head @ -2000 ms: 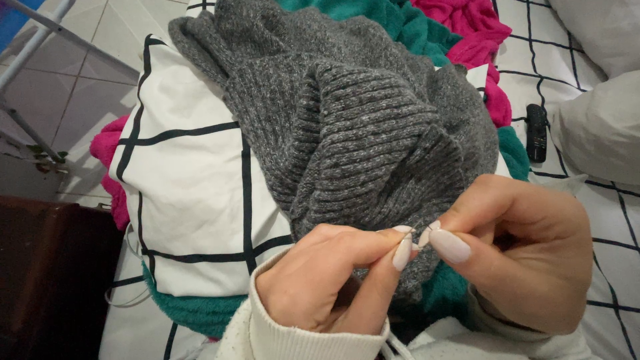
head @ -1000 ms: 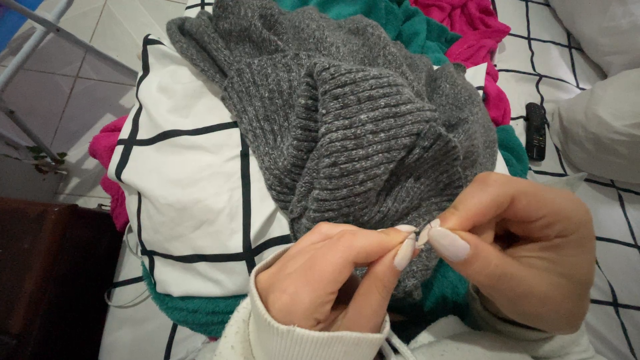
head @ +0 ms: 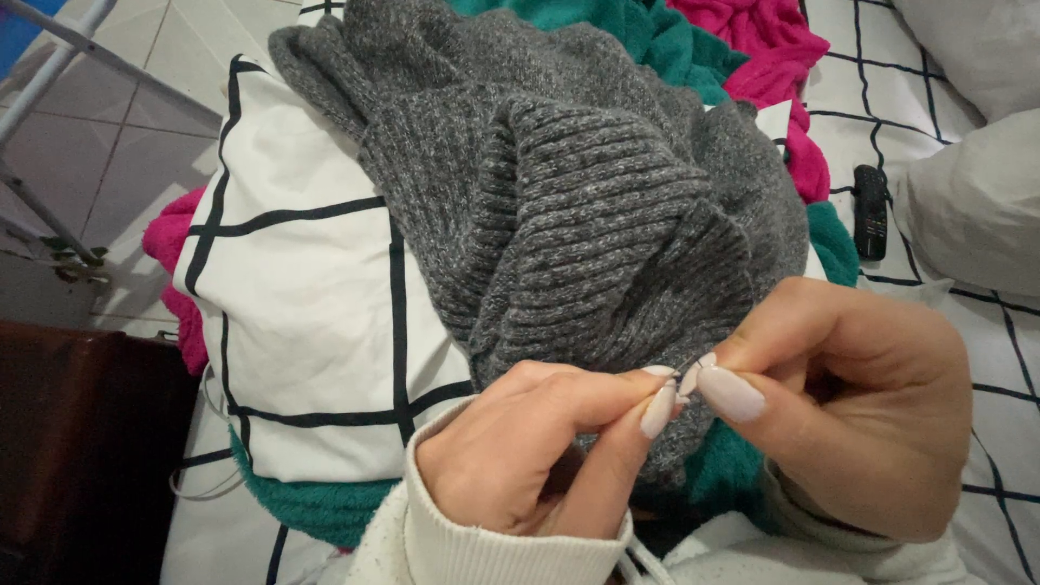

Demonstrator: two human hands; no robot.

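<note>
A grey ribbed knit garment (head: 601, 203) lies bunched over a white pillow with black grid lines (head: 309, 317). In front of its lower edge, my left hand (head: 544, 447) pinches something thin and dark between thumb and index finger. My right hand (head: 853, 398) pinches at the same spot, its fingertips almost against the left ones. A fine dark line, like a needle or thread, shows between the nails; which of the two it is I cannot tell. The palms and the other fingers are partly hidden.
Teal fleece (head: 309, 508) and pink fleece (head: 784, 49) stick out around the pillow. A black remote control (head: 870, 213) lies on the grid-patterned sheet at right, beside pale pillows (head: 975, 203). At left are a dark brown piece of furniture (head: 73, 439), a white metal frame (head: 49, 89) and a white cable (head: 199, 494).
</note>
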